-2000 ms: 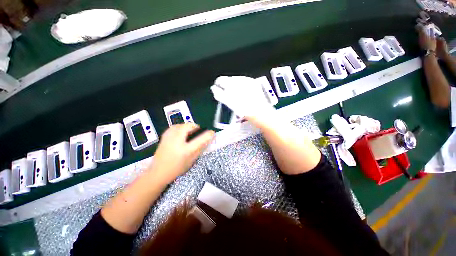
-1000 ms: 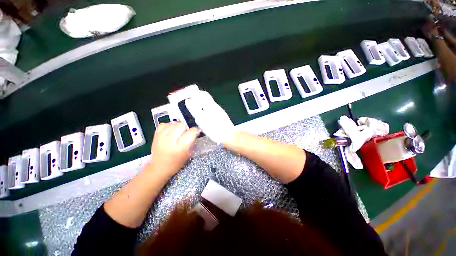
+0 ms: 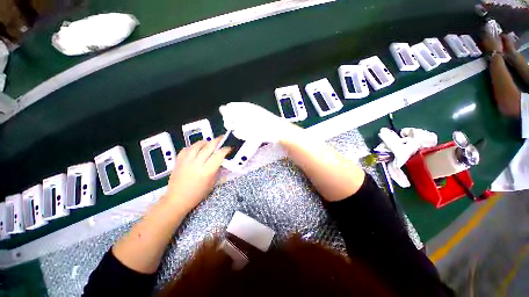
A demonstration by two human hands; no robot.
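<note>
A white plastic housing (image 3: 242, 155) with a window and dark dots is held between my two hands above the conveyor side rail. My right hand (image 3: 252, 122), in a white glove, covers its far side. My left hand (image 3: 197, 168), bare, has its fingers on the near left edge. My left fingertips partly hide the housing. Other white housings stand in a row on the dark green belt: one (image 3: 198, 132) is just beyond my left hand, one (image 3: 158, 155) is to its left, and one (image 3: 290, 103) is right of my glove.
Bubble wrap (image 3: 278, 194) covers the bench, with a white card (image 3: 250, 231) on it. At right are a white crumpled heap (image 3: 400, 148), a red box (image 3: 439, 194) and a round silvery top (image 3: 467, 154). Another person's arm (image 3: 503, 87) is at the far right. A wrapped white bundle (image 3: 94, 33) lies beyond the belt.
The row of housings has shifted left along the belt. My hands stay together near the rail; the housing between them is now tilted, with its dotted end towards me.
</note>
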